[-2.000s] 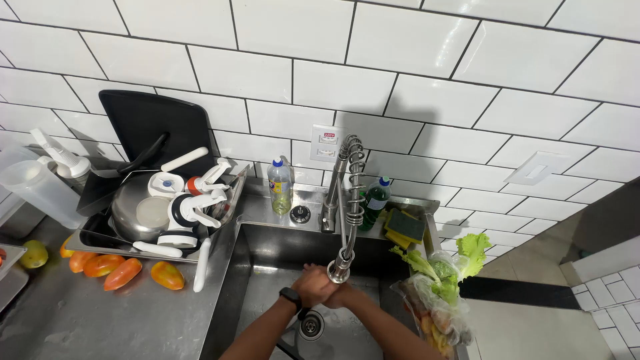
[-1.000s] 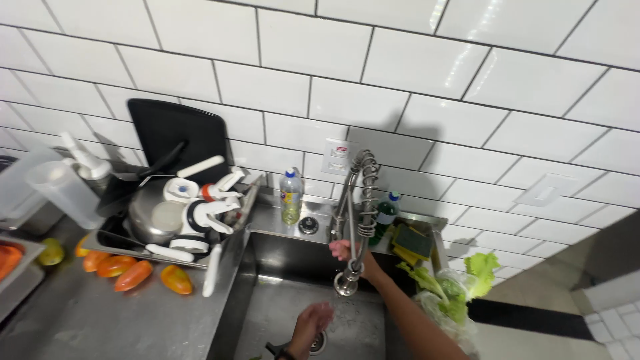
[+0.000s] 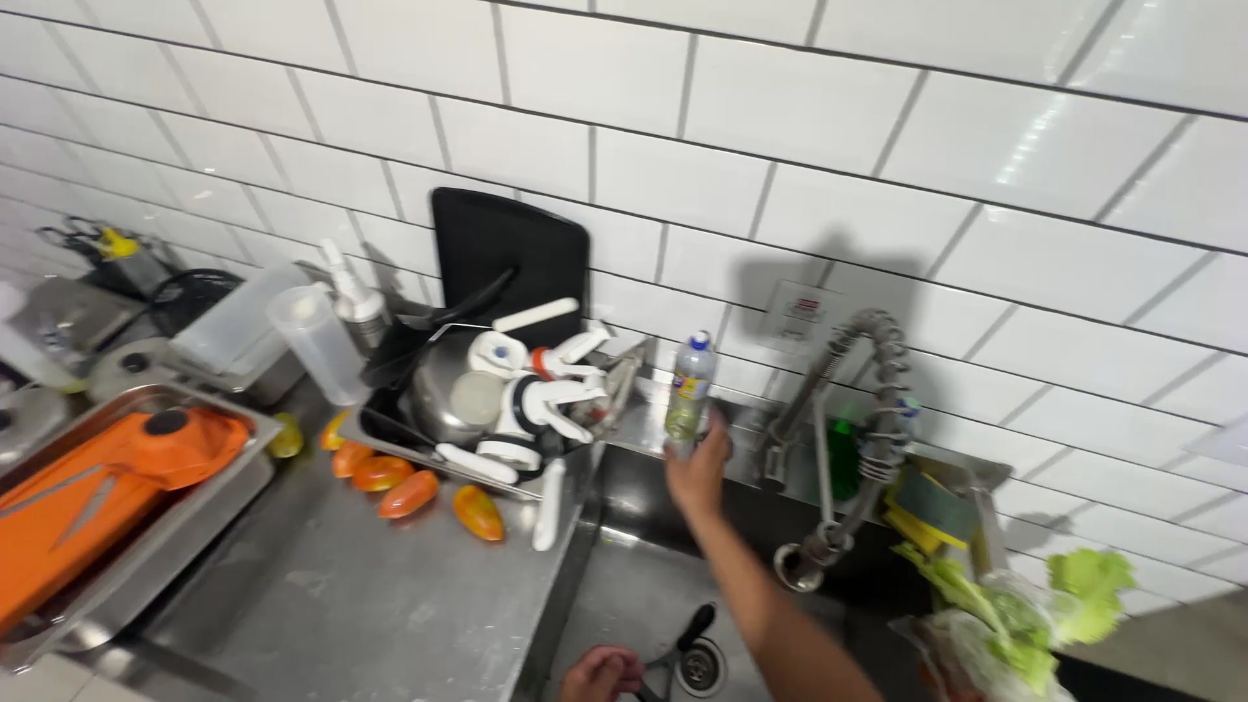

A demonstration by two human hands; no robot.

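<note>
My right hand (image 3: 700,468) is at the lower part of a clear plastic bottle (image 3: 690,385) with a blue cap and yellowish liquid, standing on the sink's back ledge. Its thumb and fingers are on either side of the base; whether they grip it cannot be told. Low in the view, my left hand (image 3: 603,673) is over the sink, fingers curled, partly cut off by the frame edge. Just right of it a black-handled utensil (image 3: 694,627) lies by the drain (image 3: 700,667). The coiled spring faucet (image 3: 882,390) rises to the right of my right forearm.
Left of the sink are a black rack (image 3: 375,429) of white-handled utensils and a metal bowl, orange-red tomatoes (image 3: 408,494), and a steel pan (image 3: 210,526) with an orange slicer (image 3: 97,487). On the right are a green bottle (image 3: 843,458), a sponge (image 3: 931,502) and bagged lettuce (image 3: 1033,595).
Two seconds ago my hands were together under the faucet; they have parted. My right hand has moved from behind the faucet to the clear bottle. The view has swung left.
</note>
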